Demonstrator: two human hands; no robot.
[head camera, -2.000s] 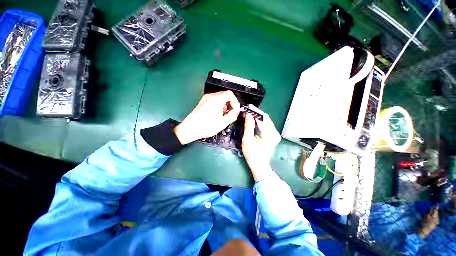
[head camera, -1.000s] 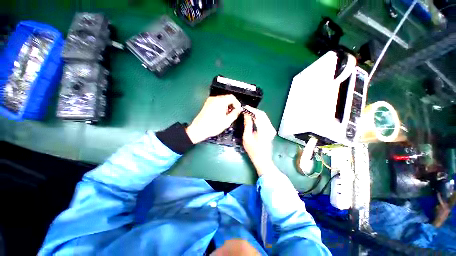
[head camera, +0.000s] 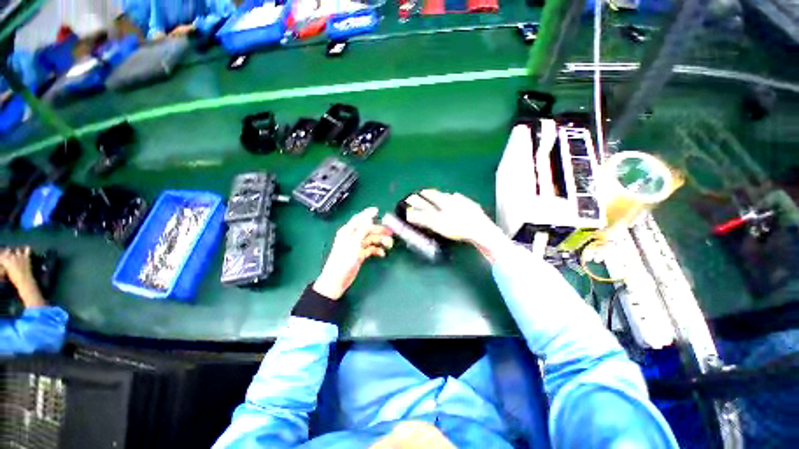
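A blurred dark and grey camera housing (head camera: 413, 238) is on the green bench in front of me, tilted, its details unclear. My right hand (head camera: 448, 216) is over its upper right part, fingers gripping its top edge. My left hand (head camera: 355, 250), with a black wristband, is at its left side, fingers apart and slightly curled; contact with the housing is unclear. Two grey camera units (head camera: 249, 253) stand in a column to the left, and another unit (head camera: 326, 185) lies angled behind them.
A blue bin (head camera: 169, 245) of silvery parts is at left. A white tape dispenser (head camera: 534, 188), a tape roll (head camera: 640, 178) and a power strip (head camera: 646, 316) are at right. Open black housings (head camera: 337, 125) lie farther back. Another person's hand (head camera: 19, 270) is at far left.
The view has tilted up, showing more of the bench. My hands have parted; the right now covers the housing's top. The open housing now appears as a narrower, tilted grey form.
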